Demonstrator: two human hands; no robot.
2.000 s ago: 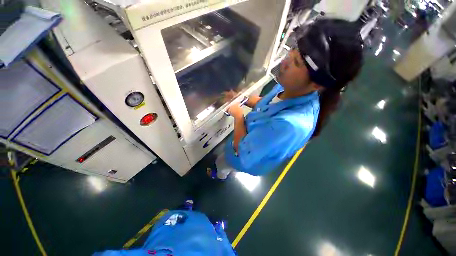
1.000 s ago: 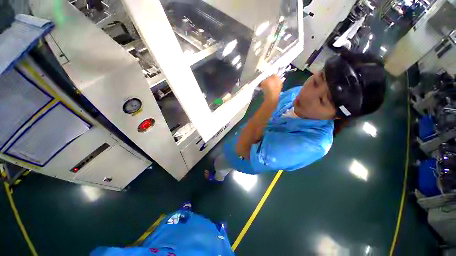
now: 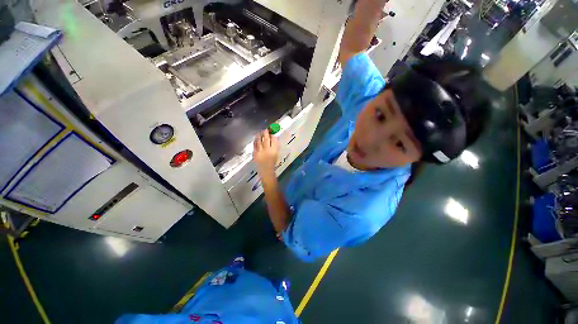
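Note:
Neither of my hands is in view; only my blue work coat [image 3: 237, 297] shows at the bottom. In front of me the large white solder paste printer [image 3: 209, 186] stands with its front open, showing metal rails [image 3: 234, 79] and a dark interior. A small round green item [image 3: 274, 128] sits on the printer's front edge. A coworker in a blue coat [image 3: 345, 202] stands at the printer, with one hand [image 3: 266, 149] at the front edge beside the green item and the other arm raised, its hand cut off by the top edge.
A pressure gauge [image 3: 161, 133] and a red button [image 3: 181, 158] are on the printer's side panel. A white cabinet with blue-framed papers [image 3: 63, 171] stands at the left. Yellow lane lines [image 3: 318, 281] cross the green floor. Machines with blue parts [image 3: 543, 218] line the right.
The printer's clear cover has swung up out of view, exposing the interior. The coworker has raised one arm, put the other hand on the front edge and turned their head towards me.

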